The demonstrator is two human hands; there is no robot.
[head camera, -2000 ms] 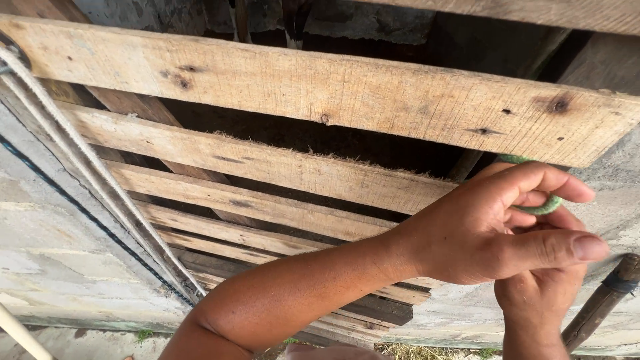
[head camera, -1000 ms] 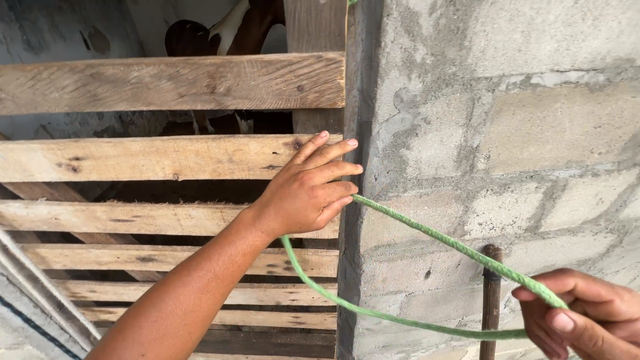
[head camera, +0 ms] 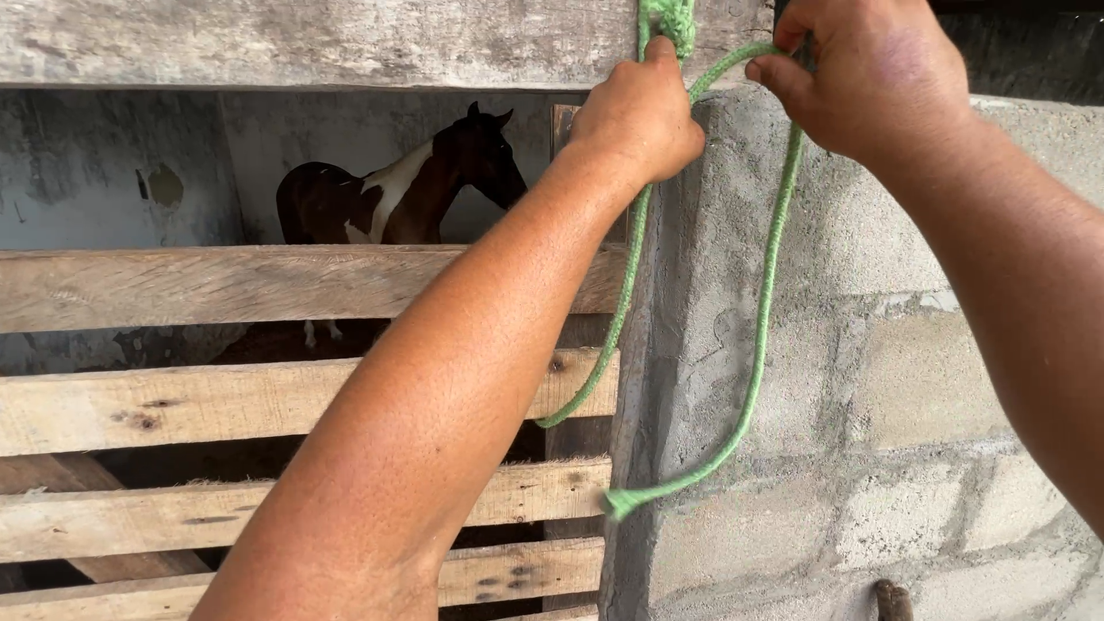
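My left hand (head camera: 642,116) is closed on a green braided rope (head camera: 632,259) just below its knot (head camera: 671,26), which lies against the top wooden beam (head camera: 345,39). One length runs down from this hand and passes between the slats of the wooden gate (head camera: 302,280). To the right, my right hand (head camera: 871,78) pinches the rope between thumb and fingers near the beam's end. From there a free length hangs in a curve to a frayed end (head camera: 623,502), in front of the gate post's edge.
A brown and white horse (head camera: 405,185) stands inside the stall behind the gate. A concrete block wall (head camera: 923,362) rises on the right, with a short stick or peg (head camera: 893,599) low in front of it.
Both hands have moved up to the top beam. My left hand, spread against the gate a second ago, is now closed on the rope. The rope's loose end now hangs down.
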